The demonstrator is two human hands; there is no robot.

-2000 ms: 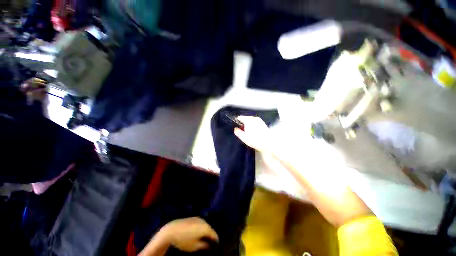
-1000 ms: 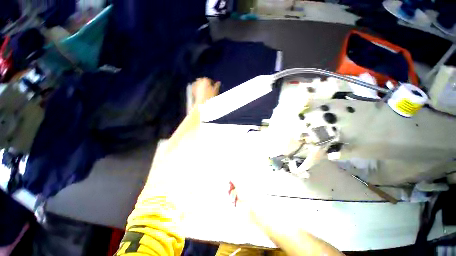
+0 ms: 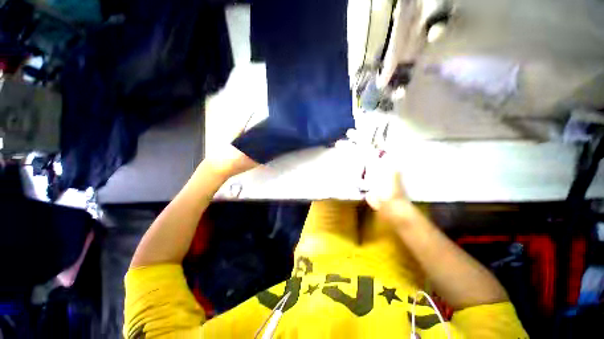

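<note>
A navy fabric panel (image 3: 308,73) lies on the white table in front of me, running from the top of the picture down to the presser foot area (image 3: 361,129). My left hand (image 3: 228,159) is at the panel's lower left corner and grips it; the fingertips are washed out by glare. My right hand (image 3: 387,189) is near the table's front edge, below the presser foot area, off the panel. Small red-marked scissors (image 3: 363,179) show at its fingers, blurred and overexposed.
The sewing machine head (image 3: 490,40) is at upper right, with a pale rag (image 3: 480,74) on it. A crumpled dark garment heap (image 3: 142,73) lies at left. A grey-green machine part (image 3: 26,116) is at far left. Red-rimmed baskets (image 3: 546,265) are below the table.
The view has tilted down. The navy panel has come forward from the back of the table toward me. My left hand has come back with it, and my right hand remains near the front edge.
</note>
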